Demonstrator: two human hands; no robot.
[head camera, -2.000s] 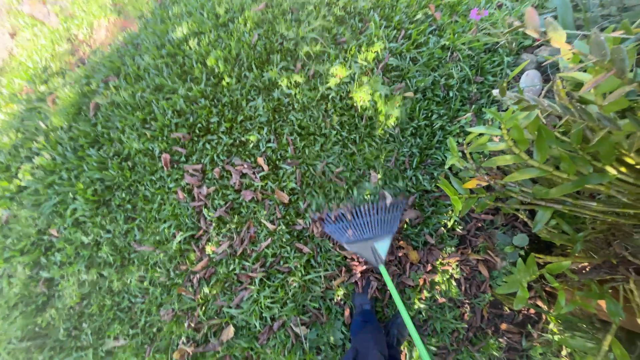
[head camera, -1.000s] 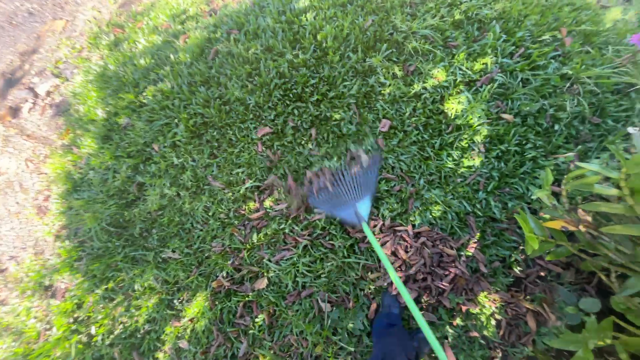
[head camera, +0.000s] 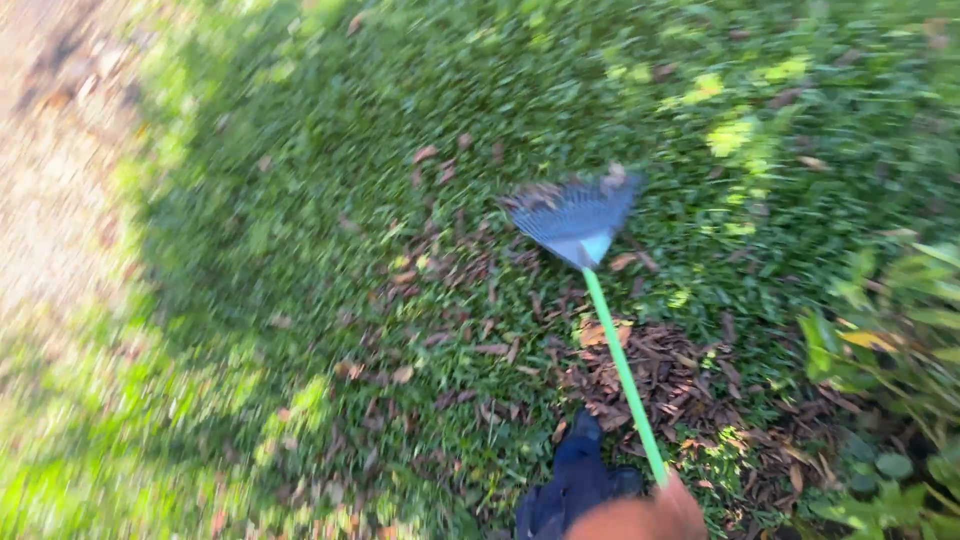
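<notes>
A leaf rake has a blue-grey fan head (head camera: 577, 217) that rests on the grass, with dry leaves caught along its blurred tines. Its bright green handle (head camera: 624, 375) slants down to the lower right. At the bottom edge one hand, which looks like my left hand (head camera: 675, 506), is closed around the handle; it is partly cut off by the frame. My right hand is out of the frame. Between the rake head and my feet, a heap of brown dry leaves (head camera: 675, 375) lies partly behind the handle.
My dark trouser leg (head camera: 577, 480) and shoe (head camera: 587, 426) are beside the leaf heap. Leafy plants (head camera: 900, 337) border the right side. Bare, pale ground (head camera: 60, 187) lies at the left edge. Scattered dry leaves (head camera: 450, 262) dot the lawn.
A hand on the handle has come into view at the bottom. More leaves are heaped near my feet than two seconds ago. The view has shifted left since then.
</notes>
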